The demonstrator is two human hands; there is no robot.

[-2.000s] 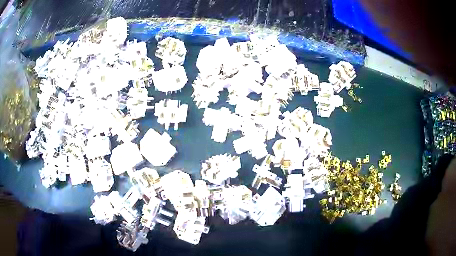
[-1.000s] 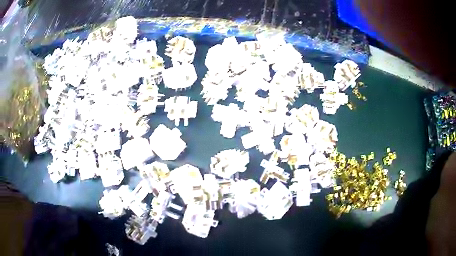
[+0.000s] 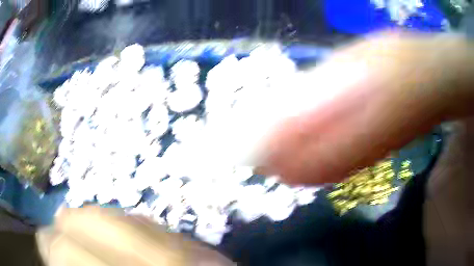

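White plastic inserts [image 3: 104, 124] lie in a big overexposed pile across the middle. A small heap of brass contacts [image 3: 366, 186] lies to their right. My right hand [image 3: 353, 109] reaches in from the right edge, blurred and partly washed out, over the right part of the pile; its fingertips and anything in them cannot be made out. My left hand [image 3: 119, 239] is at the bottom left, blurred and cut off by the lower edge, at the near side of the pile. Whether it holds anything cannot be seen.
A crumpled clear bag with brass contacts [image 3: 34, 140] is at the far left. A blue-edged dark surface [image 3: 171, 28] lies beyond the pile. A bright blue sheet [image 3: 348, 15] with white pieces on it is at the upper right.
Both hands have come into clear view, the right from the right side over the pile, the left from below. The pile sits lower in the picture, and the view is more blurred.
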